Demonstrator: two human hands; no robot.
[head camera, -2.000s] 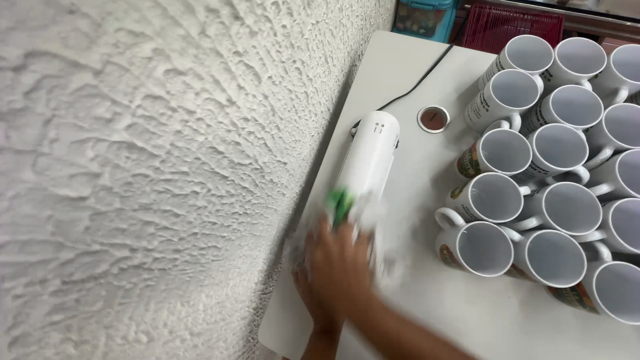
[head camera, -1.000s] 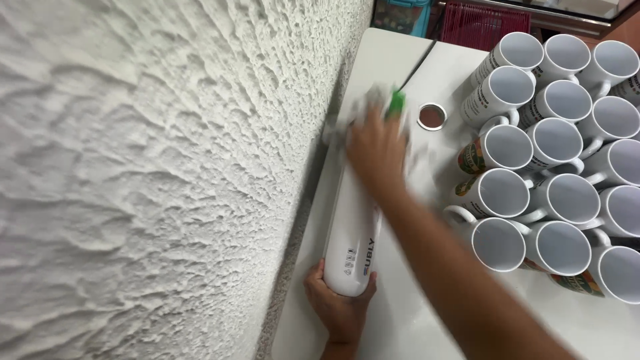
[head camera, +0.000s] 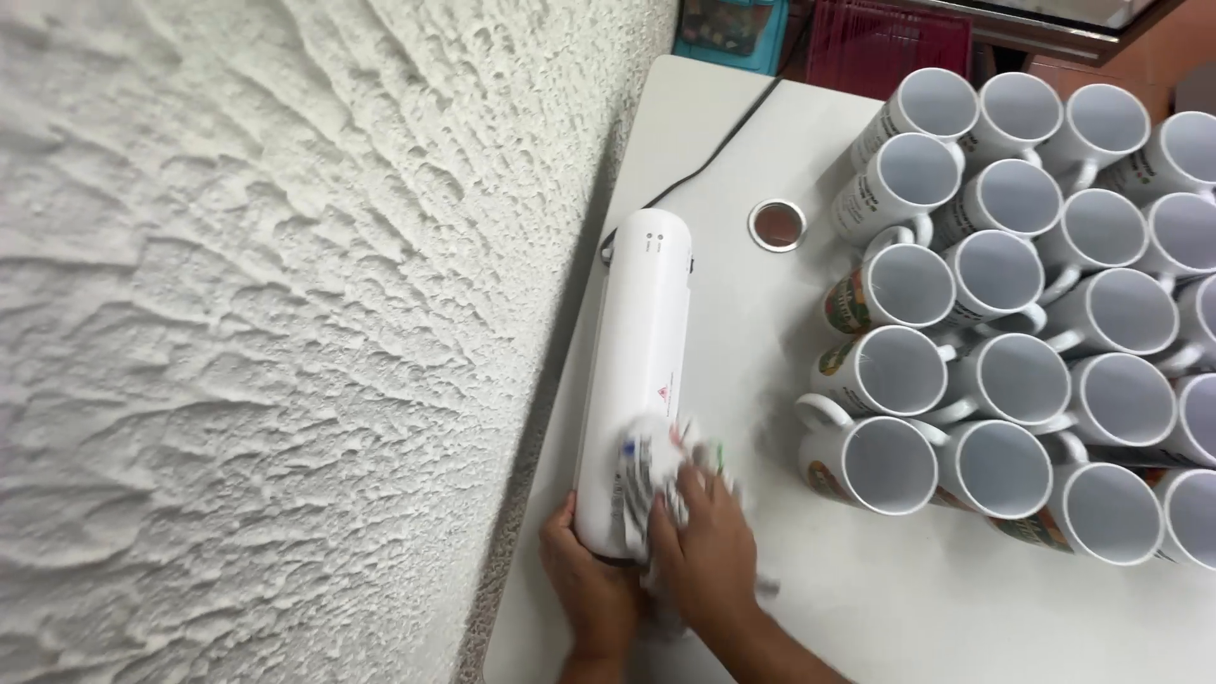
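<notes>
A long white laminator-like machine (head camera: 638, 323) with rounded ends lies on the white table, with a black cord (head camera: 727, 142) running from its far end. My left hand (head camera: 594, 579) holds its near end, fingers wrapped around the left side and the lower edge. My right hand (head camera: 703, 541) grips a crumpled, printed white cloth or plastic wipe (head camera: 651, 465) and presses it on the near part of the machine's top. The wipe is blurred, and part of it hangs below the machine's end between the hands.
Rows of white mugs (head camera: 890, 465) with printed sides stand at the right. A round metal-rimmed cable hole (head camera: 777, 225) is in the table (head camera: 817, 598). A rough white wall (head camera: 285, 332) rises along the left. Behind the table are a teal container (head camera: 731, 36) and a dark red rack (head camera: 883, 43).
My right hand has moved with the wipe from the machine's far end to its near end. My left hand stays at the near end.
</notes>
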